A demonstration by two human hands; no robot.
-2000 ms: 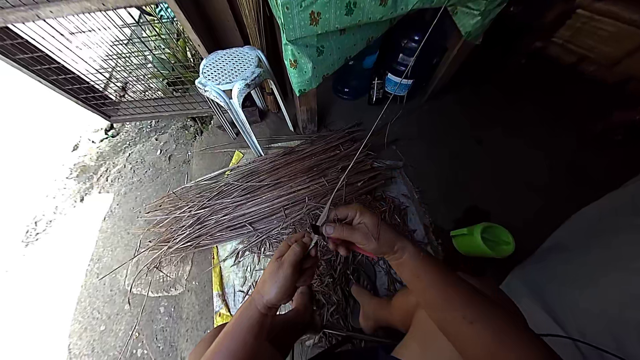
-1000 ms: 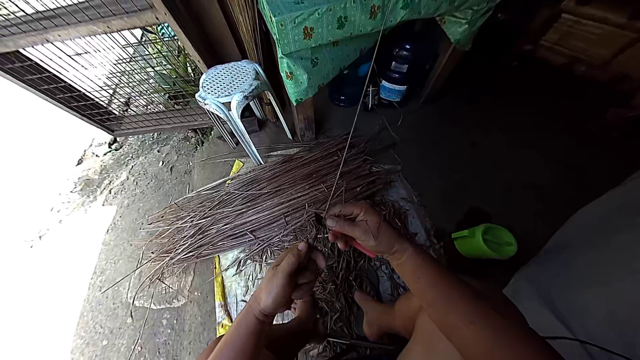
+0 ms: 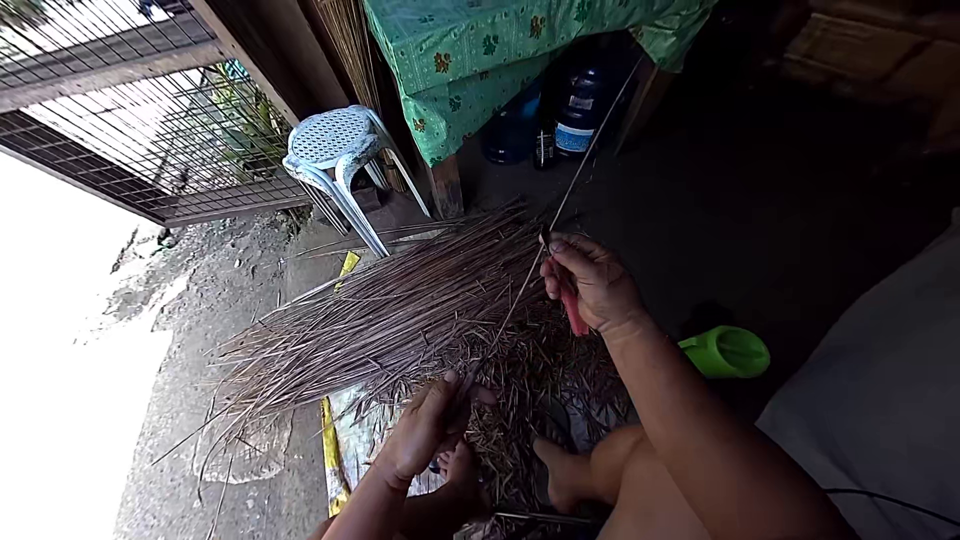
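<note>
My left hand, low in the middle of the head view, grips the lower end of a long thin stick, likely a palm-leaf rib. My right hand, farther up and to the right, holds a red-handled knife with its dark blade against the stick. The stick slants up past that hand toward the table. Beyond and left of both hands lies a large pile of thin dry sticks. Short brown shavings cover the ground under my hands.
A light blue plastic stool stands behind the pile, beside a table with a green patterned cloth. Large blue water bottles are under it. A green plastic pitcher is by my right arm. A wire-mesh gate is at upper left.
The hands were close together two seconds ago. They are now well apart, my right hand up along the stick with the knife and my left hand lower, with a length of stick between them.
</note>
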